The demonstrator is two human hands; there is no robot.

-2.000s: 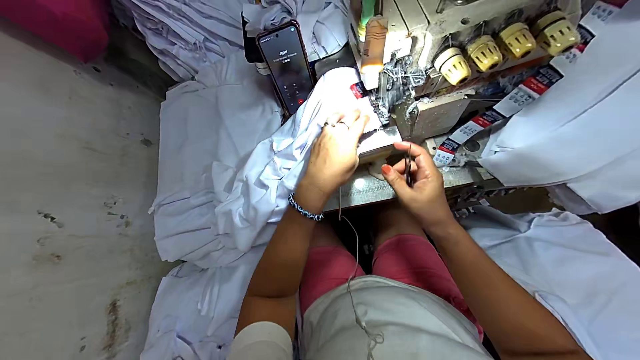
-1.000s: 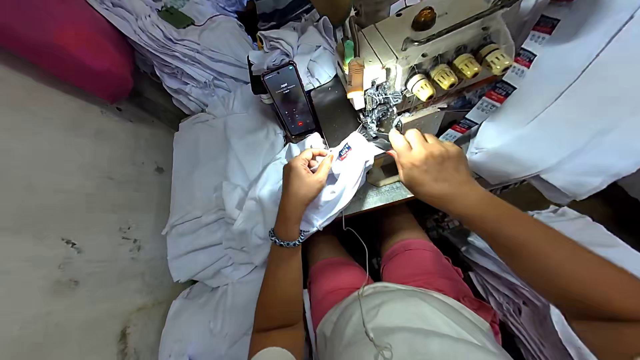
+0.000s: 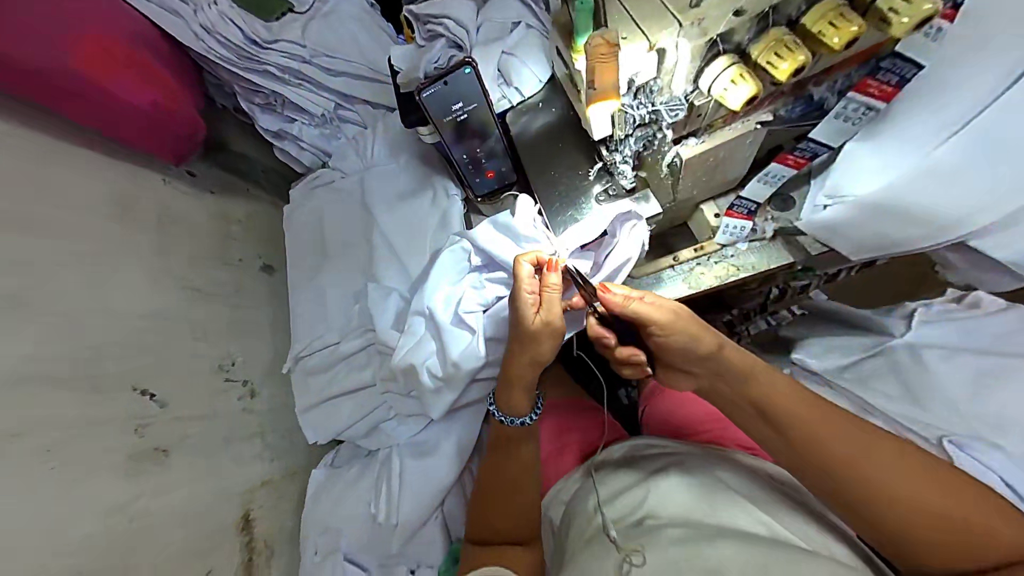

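My left hand (image 3: 538,308) pinches the edge of a white fabric garment (image 3: 448,320), which lies bunched around and beyond it. In my right hand (image 3: 652,328) is a pair of dark thread snips (image 3: 594,296), their tips right beside my left fingertips. The snips' handles are mostly hidden by my fingers. Just beyond the fabric stands an industrial sewing machine (image 3: 720,164), lit near its needle area, with loose thread around its parts.
A phone (image 3: 468,128) with a lit screen lies left of the machine's metal plate (image 3: 560,160). Stacked white fabric (image 3: 344,280) fills the left side. A strip of printed labels (image 3: 788,164) hangs at the right, beside more white cloth (image 3: 920,144). A pale wall (image 3: 144,360) borders the left.
My right hand has moved from near the machine's needle area to my left hand, and the snips now show between its fingers. The fabric edge has come away from the needle area.
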